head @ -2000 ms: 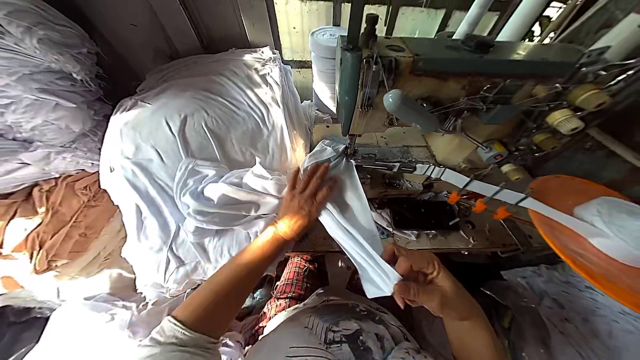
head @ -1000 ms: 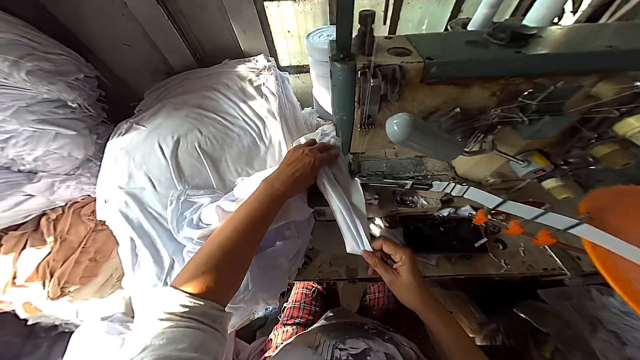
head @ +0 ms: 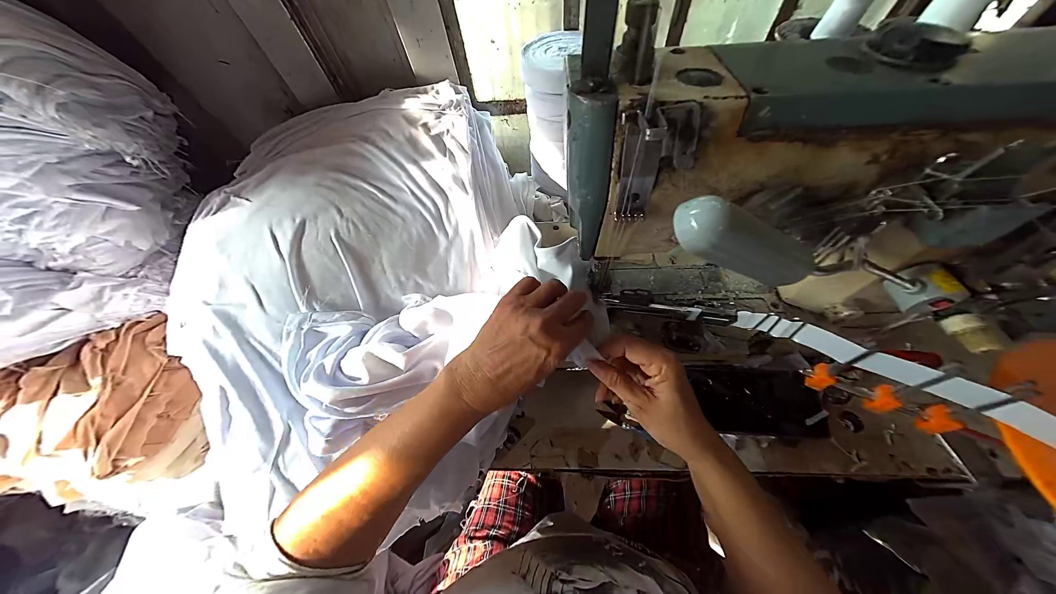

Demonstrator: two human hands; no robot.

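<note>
A length of white fabric (head: 540,252) runs up to the needle area of an industrial sewing machine (head: 660,165). My left hand (head: 528,338) lies over this fabric just in front of the needles, its fingers curled on the cloth. Close by on the right, my right hand (head: 648,384) pinches the fabric's near end between thumb and fingers. A white elastic-like band (head: 874,356) with dark marks enters the machine from the right through a metal guide (head: 660,307). How the fabric sits under the presser foot is hidden.
A big heap of white cloth (head: 330,223) stands left of the machine, with brown fabric (head: 107,396) beyond. A white roll (head: 546,107) stands behind. Orange clips (head: 883,400) sit below the band; an orange disc (head: 1027,462) is at far right. A rounded grey machine part (head: 734,235) juts forward.
My right hand has moved up and nearer to my left hand, still pinching the fabric. Less of the fabric hangs in front of the needle area than before. The view has moved closer.
</note>
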